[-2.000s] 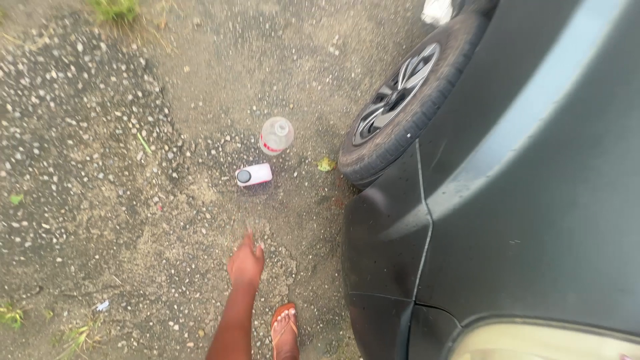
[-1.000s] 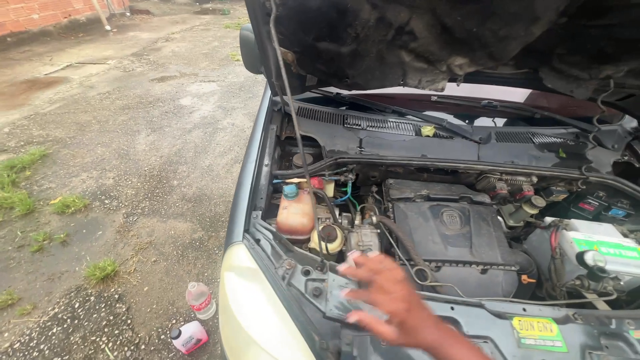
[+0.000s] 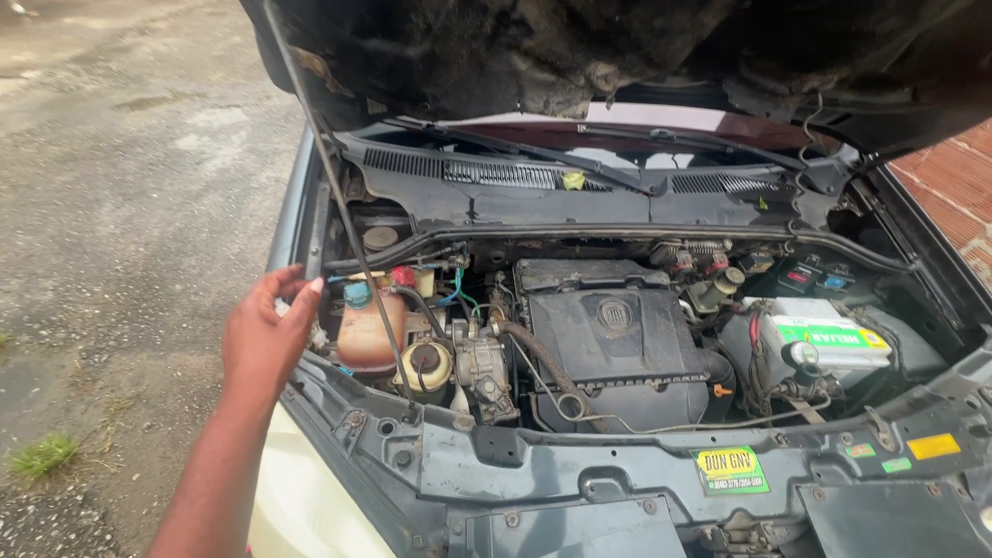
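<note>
My left hand [image 3: 271, 329] is at the left edge of the engine bay, back of the hand up, with crumpled white material [image 3: 317, 335] between and below its thumb and fingers. Just right of it stands a stained coolant reservoir [image 3: 370, 335] with a blue cap [image 3: 357, 295]. The metal hood prop rod [image 3: 341, 194] passes in front of that reservoir. A round yellowed reservoir with a dark cap [image 3: 425, 358] sits beside it. The black engine cover [image 3: 612, 333] fills the middle, and a white battery [image 3: 821, 337] is at the right. My right hand is out of view.
Overhead is the raised hood [image 3: 620, 54]. The front crossmember [image 3: 573, 465] bears stickers, with a headlight [image 3: 310, 496] below left. A green leaf [image 3: 573, 180] lies on the cowl. Rough pavement [image 3: 155, 194] borders the left side; a brick wall [image 3: 949, 186] is at right.
The view has risen from the ground beside the wheel to the engine bay. A hand that was over the front crossmember is gone from there; my left hand now shows at the left fender.
</note>
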